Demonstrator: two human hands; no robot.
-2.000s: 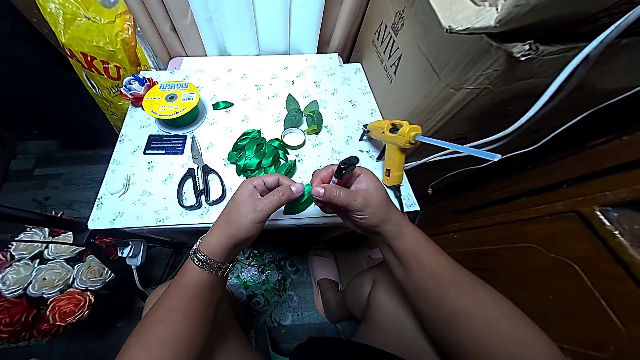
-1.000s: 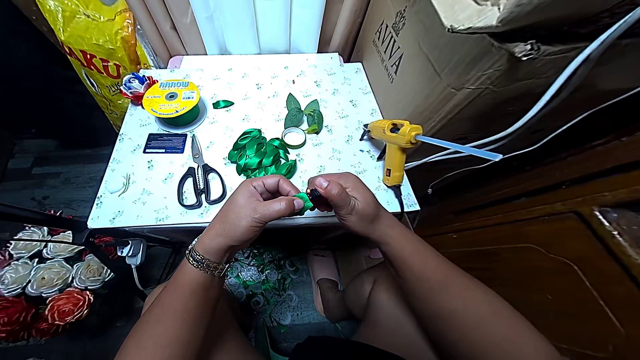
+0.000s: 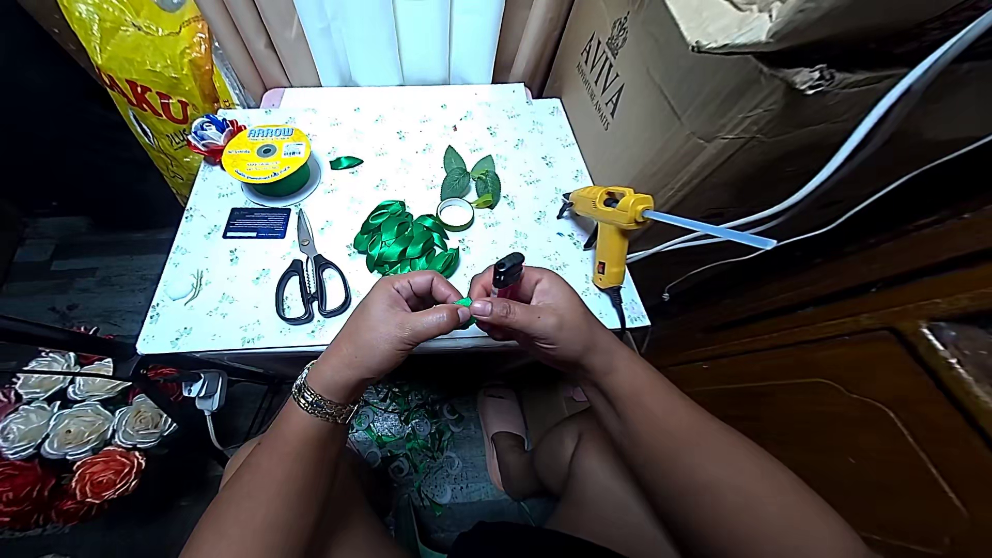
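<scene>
Between the fingertips of my left hand (image 3: 407,318) and my right hand (image 3: 535,310) is a small piece of green satin ribbon (image 3: 465,306), mostly covered by both thumbs. My right hand also holds a lighter (image 3: 508,271) upright, its black top showing above the fingers. Just beyond my left hand lies a pile of green ribbon petals (image 3: 403,240). A roll of tape (image 3: 455,215) touches the pile's right side, with artificial green leaves (image 3: 471,178) behind it. Black-handled scissors (image 3: 308,271) lie left of the pile, blades pointing away from me.
A yellow hot glue gun (image 3: 612,217) with a glue stick lies at the table's right edge. On the left are a ribbon spool (image 3: 267,163), a dark card (image 3: 257,223) and a ribbon flower (image 3: 213,137). A cardboard box (image 3: 635,101) stands right; ribbon roses (image 3: 81,426) sit lower left.
Both hands now pinch the ribbon piece together. The lighter, tilted and mostly hidden at the ribbon one second ago, stands upright in my right hand again, as it did two seconds ago.
</scene>
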